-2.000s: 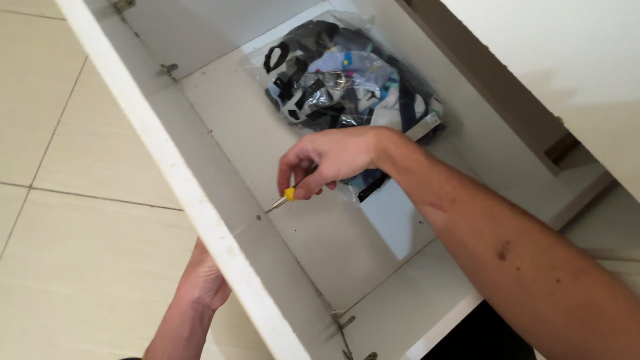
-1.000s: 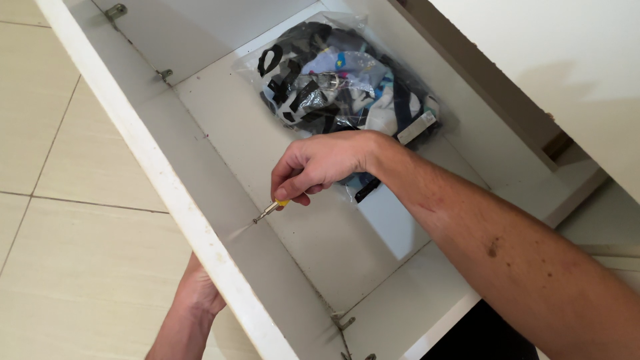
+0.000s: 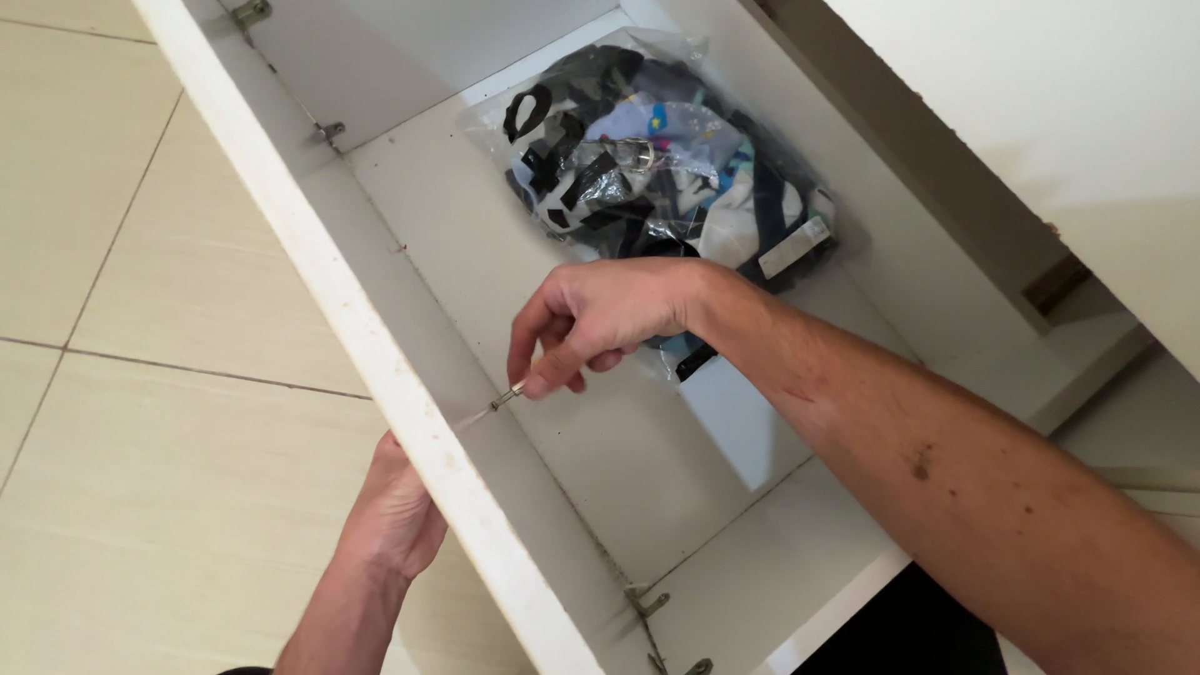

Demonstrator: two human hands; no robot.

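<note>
My right hand (image 3: 591, 323) reaches into a white drawer and pinches a small metal screw-like piece (image 3: 506, 397) between thumb and fingers. The piece points at the inner face of the drawer front (image 3: 412, 281); whether its tip touches is unclear. Only the wrist and the base of my left hand (image 3: 398, 511) show outside the drawer front; its fingers are hidden behind the panel. Beyond my right hand, a clear plastic bag of folded patterned cloth (image 3: 656, 169) lies on the drawer bottom (image 3: 609, 469).
Metal brackets (image 3: 330, 130) (image 3: 647, 603) sit along the joint between the drawer front and the sides. White cabinet panels (image 3: 1059, 112) stand at the right. Beige floor tiles (image 3: 169, 469) lie to the left of the drawer.
A yellow part seen at my right fingertips in the earlier frames no longer shows. Both hands stay in nearly the same places at the drawer front.
</note>
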